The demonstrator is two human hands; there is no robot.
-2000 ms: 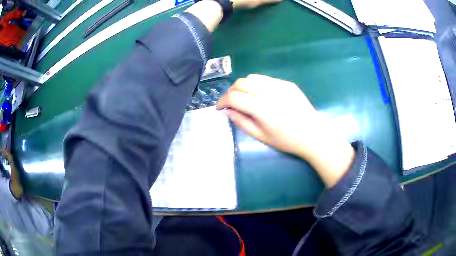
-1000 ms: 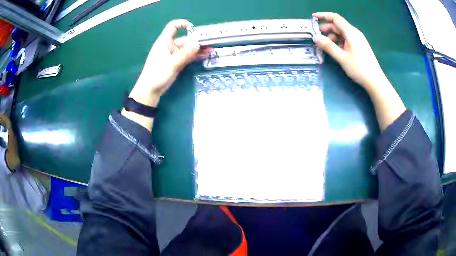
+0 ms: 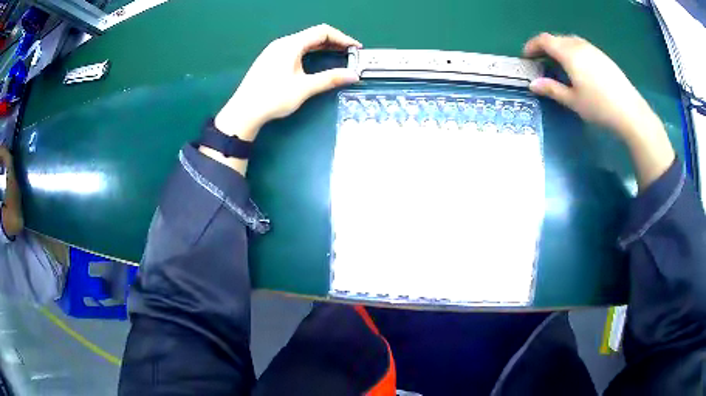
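A long narrow grey housing [image 3: 449, 66] with small marks along its face lies crosswise just beyond the far edge of a clear tray. My left hand [image 3: 286, 81] grips its left end between thumb and fingers. My right hand [image 3: 580, 73] holds its right end between thumb and fingertips, slightly blurred. The square clear tray [image 3: 437, 112] has rounded pockets along its far edge. The rest of the tray is bright white and overexposed, so its detail is lost.
The glossy green bench [image 3: 286, 255] curves around. A small pale part [image 3: 86, 73] lies at the left. White papers [image 3: 681, 39] are at the right edge. A neighbouring person's arm [image 3: 11, 201] shows at far left. A blue stool [image 3: 97, 285] stands below the bench edge.
My hands came together on a housing, which is now lower, against the tray's far edge. The second housing seen below it one second ago no longer shows separately. The view has shifted.
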